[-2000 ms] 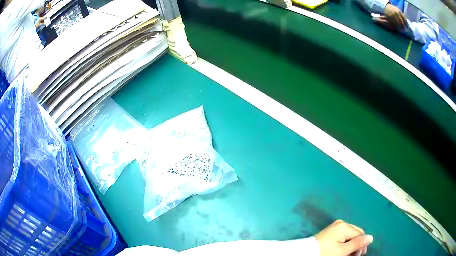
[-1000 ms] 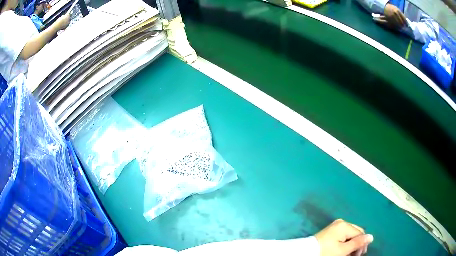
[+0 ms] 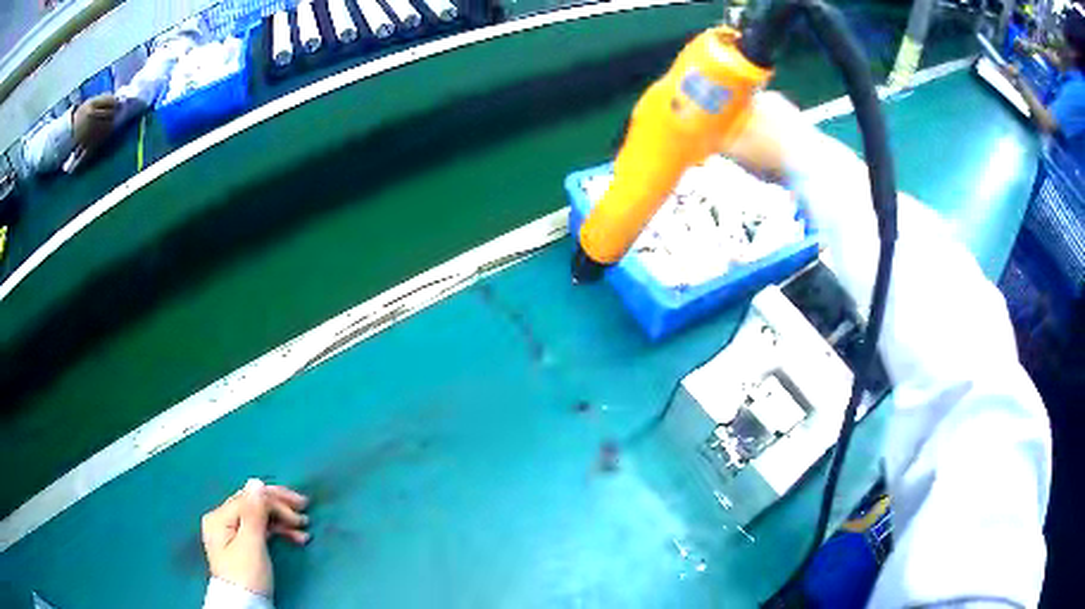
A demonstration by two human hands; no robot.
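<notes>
The electric screwdriver point(image 3: 669, 149), orange with a black nose, hangs slanted on its black cord, nose down to the left. My right hand point(image 3: 752, 133) is behind its upper end, above the blue parts bin point(image 3: 676, 312). Its fingers are mostly hidden, so I cannot tell whether it grips anything. The bin holds a heap of small white plastic fittings point(image 3: 720, 226). My left hand point(image 3: 252, 529) rests on the teal mat point(image 3: 452, 476) at the lower left, empty, fingers loosely curled and apart.
The pale grey screw feeder point(image 3: 761, 399) stands right of centre, with tiny silver pieces point(image 3: 688, 553) near it. The dark green conveyor point(image 3: 298, 202) runs behind its pale edge strip. Beyond it are a person's hand, another blue bin and white bars on a black tray. Another person is at far right.
The view has swung right. The clear bags, sheet stack and blue crate have left the picture. The screwdriver, parts bin, feeder and my right arm have come in. My left hand still rests on the mat.
</notes>
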